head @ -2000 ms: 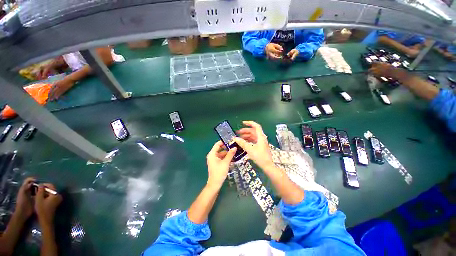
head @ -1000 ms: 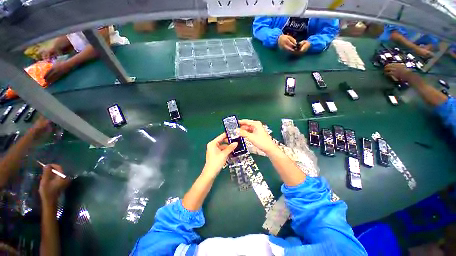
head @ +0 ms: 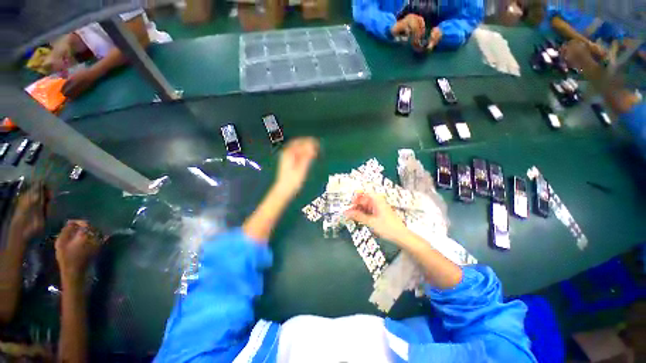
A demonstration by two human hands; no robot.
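Pale strips of adhesive parts with small dark marks lie fanned out in front of me. My right hand is over their upper middle with its fingertips bunched at the strips; whether it pinches a part is too small to tell. My left hand is raised left of the strips, blurred, with no phone visible in it; its finger shape is unclear. A black keypad phone lies just beyond my left hand, apart from it. Another phone lies to its left.
Several phones stand in a row at right, beside a single strip. Crumpled backing paper lies right of the strips. Clear film is at left, near a neighbour's hands. A clear compartment tray lies across the bench.
The phone held in both hands has been let go and lies beyond my left hand. My left hand moved up and left; my right moved down onto the strips. The view has tilted down.
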